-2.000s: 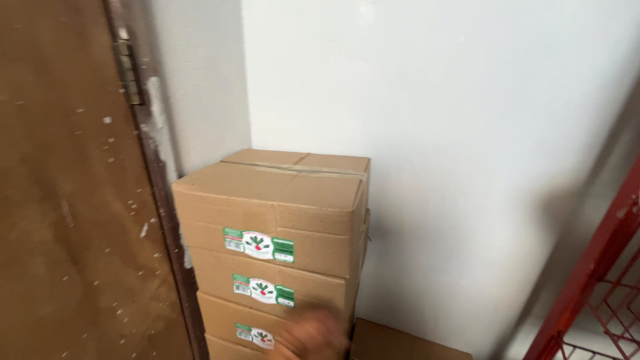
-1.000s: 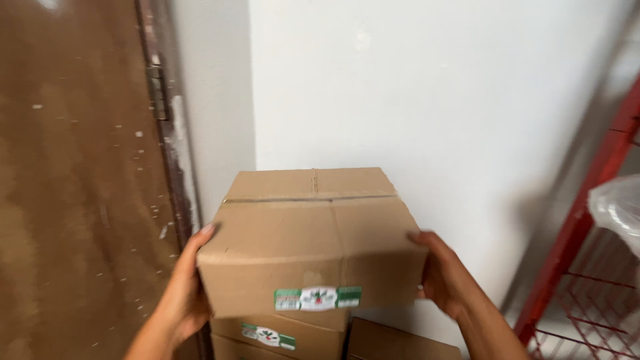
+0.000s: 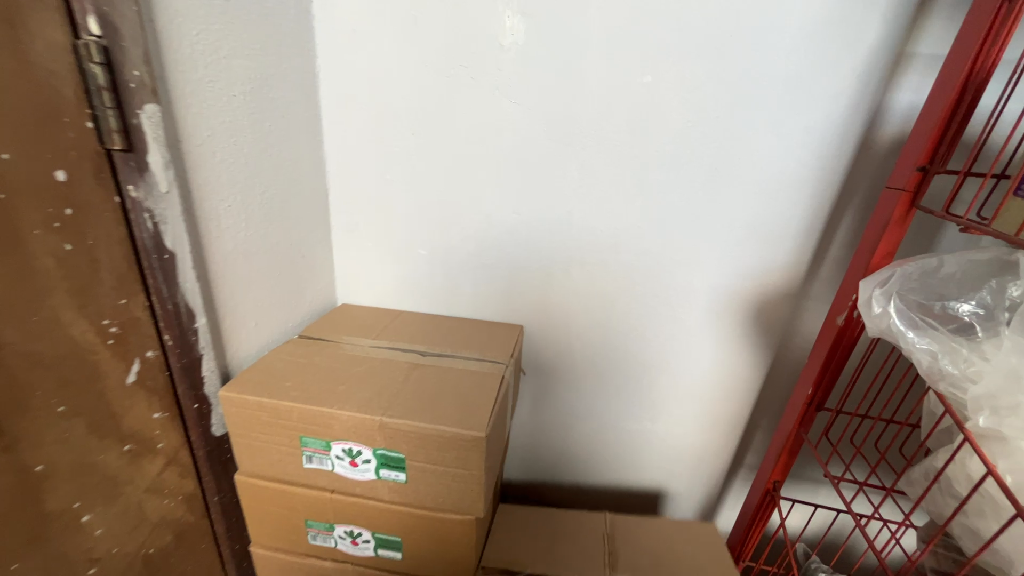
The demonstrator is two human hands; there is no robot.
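Observation:
Neither of my hands is in the head view. A closed cardboard box (image 3: 376,400) with a green and white label (image 3: 353,462) tops a stack in the corner, against the pale wall. Beneath it sits a second cardboard box (image 3: 272,508) with a similar label, and part of another box shows below that. To the right of the stack, lower down, is the top of one more cardboard box (image 3: 560,541).
A brown door (image 3: 72,320) with a metal hinge (image 3: 102,94) and a paint-marked frame stands at the left. On the right is a red metal wire rack (image 3: 868,264) holding clear plastic bags (image 3: 952,304). A white wall (image 3: 560,200) rises behind the boxes.
One second ago both my hands held a cardboard box above the stack; now they are out of view. The box they held is no longer between them in sight. The view has shifted.

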